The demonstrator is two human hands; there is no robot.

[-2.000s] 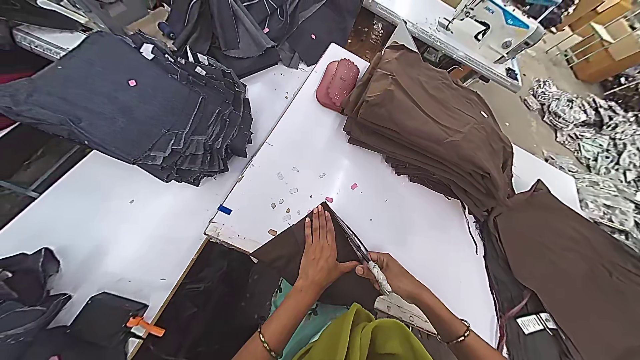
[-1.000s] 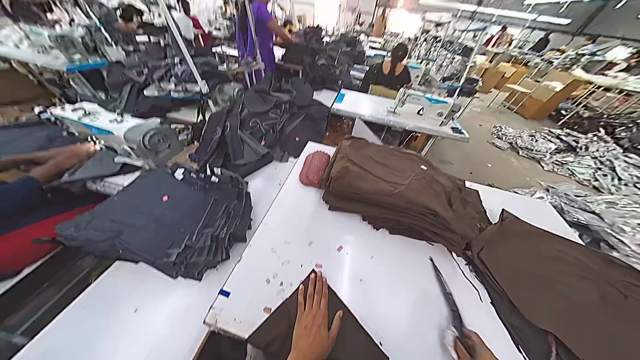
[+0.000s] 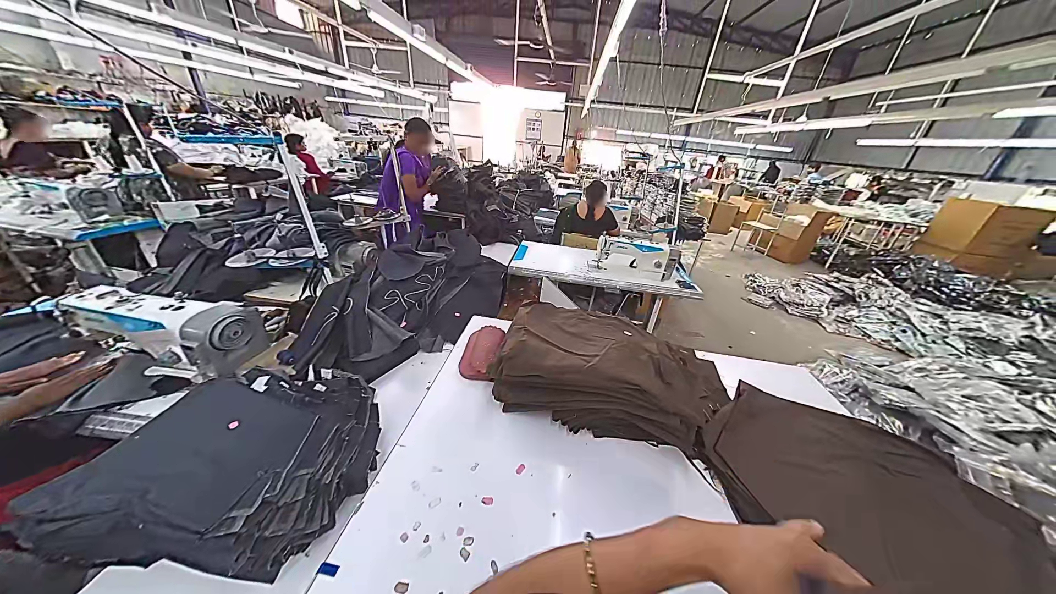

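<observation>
My left hand (image 3: 792, 554) is blurred at the bottom edge, reached across to the right beside the near edge of the spread brown fabric (image 3: 866, 487). A thin bracelet (image 3: 590, 561) circles its wrist. Its fingers are partly cut off, and whether they grip anything cannot be told. A dark blurred thing shows just under them. My right hand is not in view. Behind the hand lies a thick stack of folded brown fabric (image 3: 610, 363), with a pink, rounded object (image 3: 481, 353) against its left end.
Small paper bits (image 3: 466, 542) are scattered on the white table (image 3: 412, 462). Dark grey cut pieces (image 3: 198, 462) are stacked at left, near a sewing machine (image 3: 165, 326) and a co-worker's hands (image 3: 49, 384). Another sewing machine (image 3: 635, 257) stands ahead, by a seated person.
The view has tilted up strongly. My left hand was flat on dark fabric and is now reached to the right. My right hand, earlier holding scissors, has left the view.
</observation>
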